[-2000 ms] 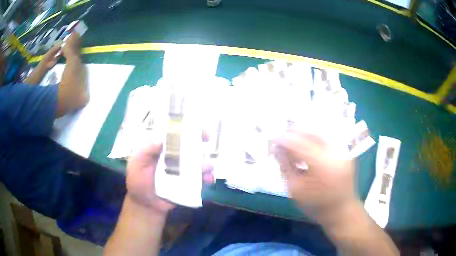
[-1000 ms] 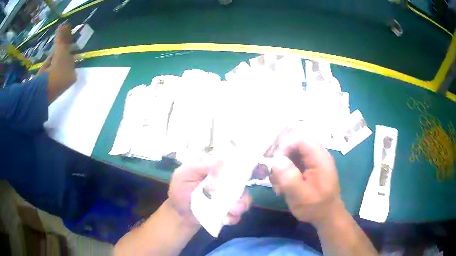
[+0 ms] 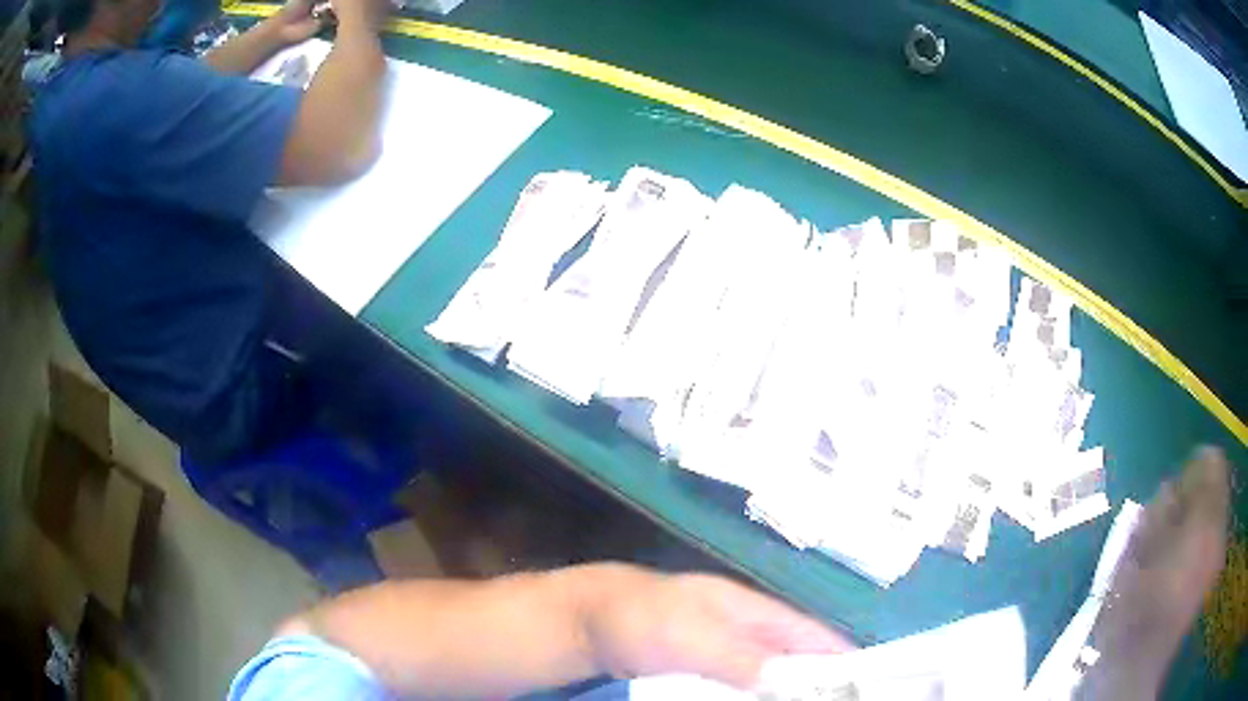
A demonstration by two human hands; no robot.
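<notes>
My left hand (image 3: 725, 630) is at the bottom centre, holding a white packet (image 3: 917, 664) that is partly cut off by the lower edge. My right hand (image 3: 1177, 575) is blurred at the lower right, beside a long white packet (image 3: 1095, 589) and partly over it; its grip on that packet cannot be told. Many white packets (image 3: 725, 315) lie in overlapping rows on the green worktop, glaring bright, some with brown-grey strips.
A neighbour in blue (image 3: 164, 151) works at the upper left over a white sheet (image 3: 411, 151). Yellow tape (image 3: 767, 130) edges the worktop. A coiled item (image 3: 925, 51) lies on the dark belt. Yellow-orange rubber bands (image 3: 1228, 623) show at the right edge. Cartons (image 3: 103, 479) stand lower left.
The view has turned, showing more of the neighbour. My hands, earlier together around a packet, are now apart: the left low with a packet, the right out at the single packet on the right.
</notes>
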